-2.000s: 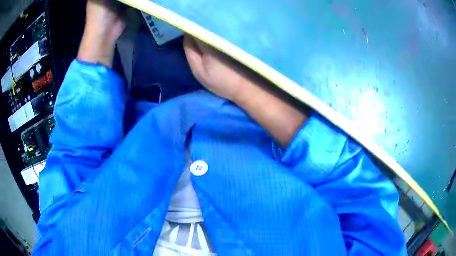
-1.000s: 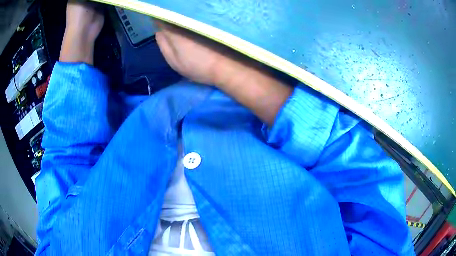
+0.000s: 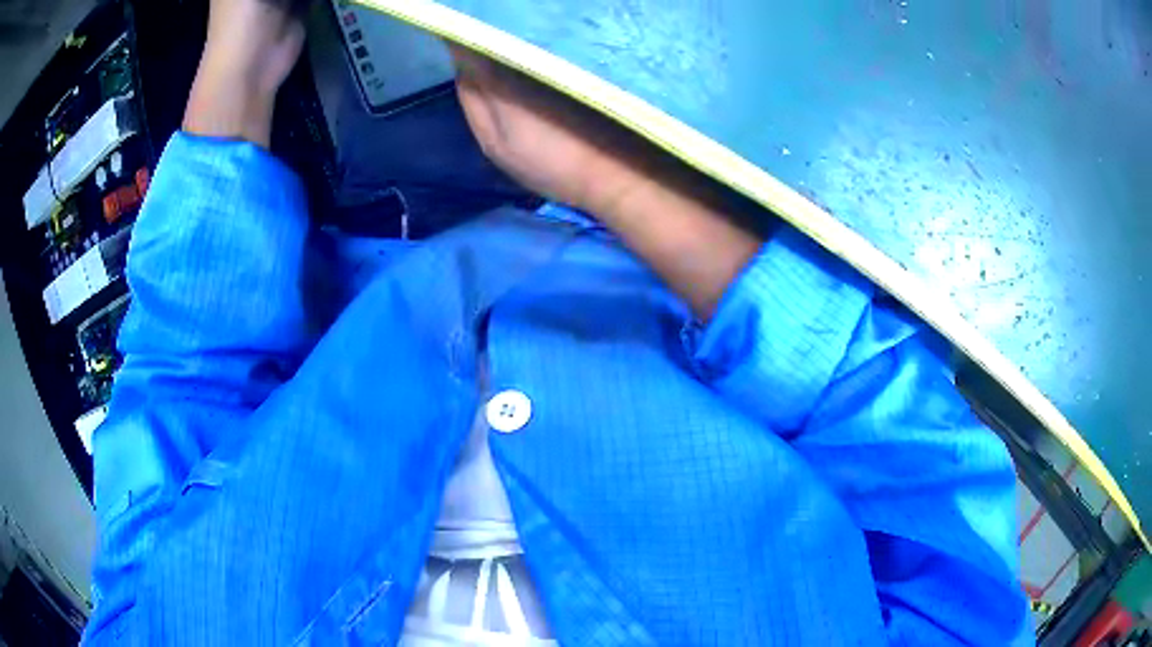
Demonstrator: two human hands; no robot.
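A smartphone (image 3: 394, 53) with a pale lit screen and a column of small icons lies below the bench edge, between my hands. Its upper part is hidden by the bench. My left hand (image 3: 259, 44) is bare and at the top edge, left of the phone; its fingers are cut off or in shadow. My right hand (image 3: 512, 120) is bare, just right of the phone and partly under the bench edge. Its fingers are hidden, so I cannot tell whether it touches the phone.
The blue-green bench top (image 3: 809, 139) with yellow edging crosses from top left to lower right. A black tray of circuit boards (image 3: 82, 281) with white blocks stands at the left. A red object (image 3: 1107, 624) shows at the lower right corner.
The view shifted left and then back right. The phone's screen shows icons more clearly than two seconds ago. Both hands stay beside the phone.
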